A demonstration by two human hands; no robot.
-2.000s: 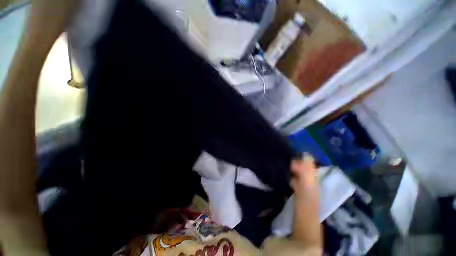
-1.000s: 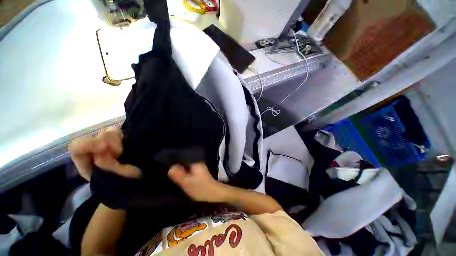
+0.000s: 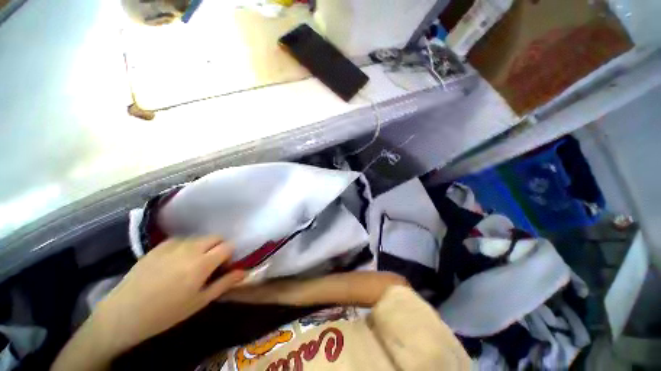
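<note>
A light grey garment [image 3: 254, 199] with dark edging and a dark red strip [image 3: 257, 255] lies bunched on the lap against the table's front edge. My left hand [image 3: 181, 272] comes from the lower left, its fingers bent on the garment beside the red strip. My right forearm reaches in from the right, under the garment; my right hand is mostly hidden near the left fingertips, so its grip does not show. Black cloth [image 3: 188, 330] lies below the hands.
The white sewing table [image 3: 239, 123] spans the upper left, with a needle plate outline and a black smartphone [image 3: 324, 61] on a pale cable. More grey and black pieces [image 3: 500, 293] are heaped at the right. Blue bins [image 3: 536, 188] and cardboard [image 3: 565, 65] are beyond.
The black cloth has come down off the table onto the lap, baring the tabletop and the whole phone. The grey side now faces up. My hands have come close together.
</note>
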